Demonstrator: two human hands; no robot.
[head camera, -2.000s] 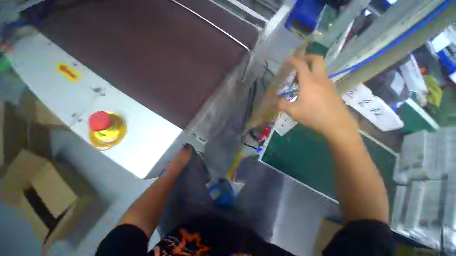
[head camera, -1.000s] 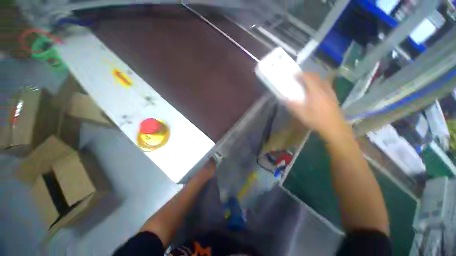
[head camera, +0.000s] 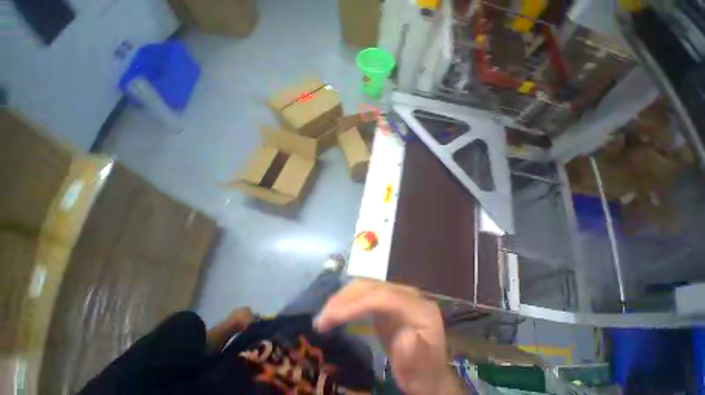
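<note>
My right hand (head camera: 390, 320) is raised in front of my chest at the bottom centre, slightly blurred. Its fingers are curved and apart from the thumb, and it is empty. My left hand (head camera: 236, 320) is low beside my dark shirt, small and partly hidden; its fingers are unclear. The dark brown infeed belt (head camera: 433, 227) lies ahead to the right of the hands. The white panel (head camera: 371, 266) beside it carries a red emergency stop button (head camera: 366, 241). A small white patch (head camera: 491, 224) shows at the belt's far side; I cannot tell whether it is a box.
Open brown cartons (head camera: 298, 166) and a closed carton (head camera: 309, 108) sit on the grey floor, with a green basket (head camera: 376, 68) behind. A blue bin (head camera: 166, 73) is at upper left. Large wrapped cartons (head camera: 131, 262) stand at left. The green bench (head camera: 510, 376) is at the bottom right.
The view has swung left and taken in more floor. My right hand has left the belt side and no longer holds the white box. My left hand has moved away from the panel's near end.
</note>
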